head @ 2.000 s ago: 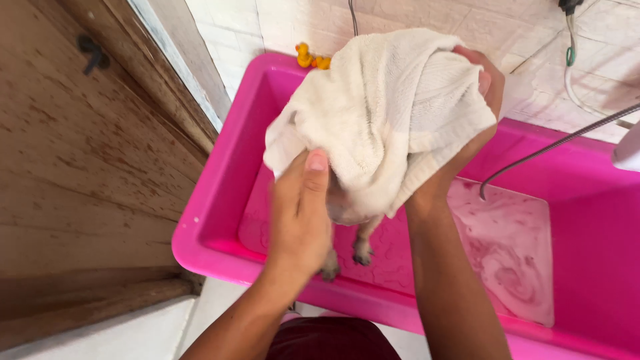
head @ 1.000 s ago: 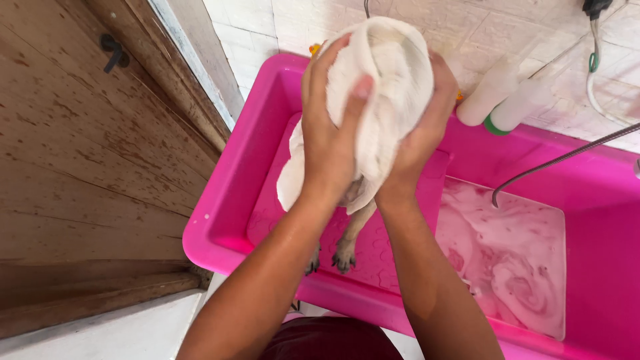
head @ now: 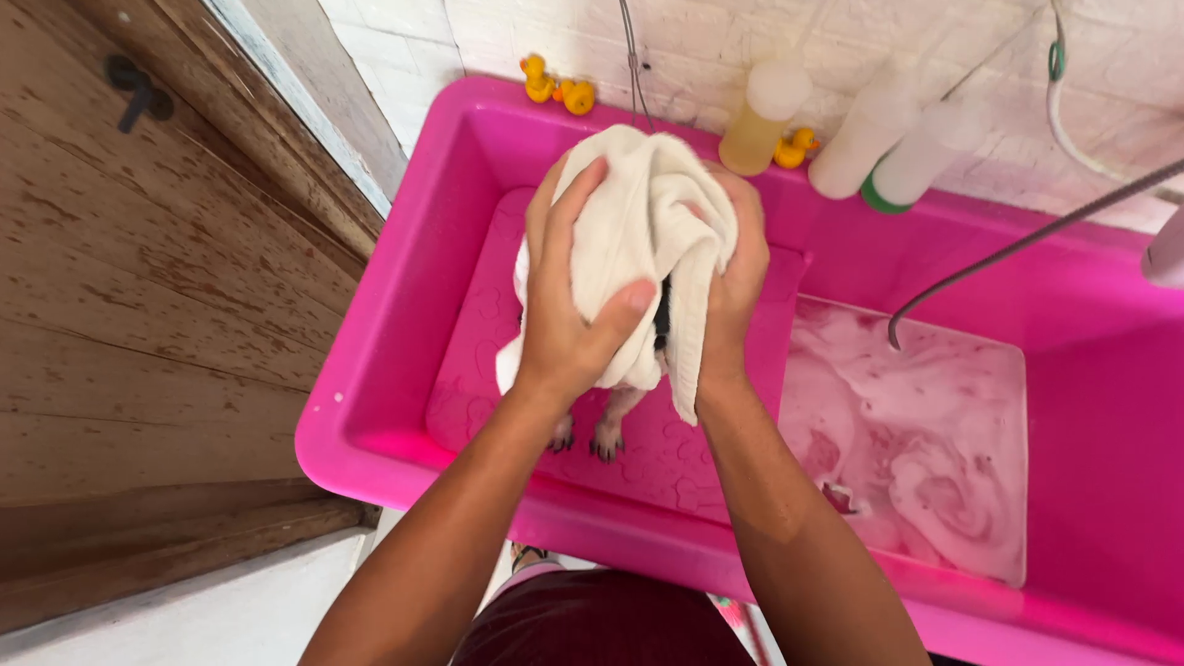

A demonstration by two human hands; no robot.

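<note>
A white towel (head: 615,240) covers the head and upper body of a small dog, whose paws (head: 607,438) stand on the raised pink platform (head: 472,370) of a pink plastic tub (head: 370,370). On the towel's left side my left hand (head: 573,296) presses with the thumb across its front. My right hand (head: 740,268) holds the towel from the right, its fingers partly hidden behind the cloth. A dark patch of fur shows between two folds. The dog's face is hidden.
Cloudy water (head: 925,444) fills the tub's lower part at right, with a dark hose (head: 1017,240) reaching over it. Along the back rim stand yellow rubber ducks (head: 577,96), a bottle of yellowish liquid (head: 754,125) and pale bottles (head: 856,143). A wooden door (head: 166,277) is at left.
My hands have shifted over the towel and now clasp it from both sides. The towel hangs in a new shape, with one end dangling beside my right wrist.
</note>
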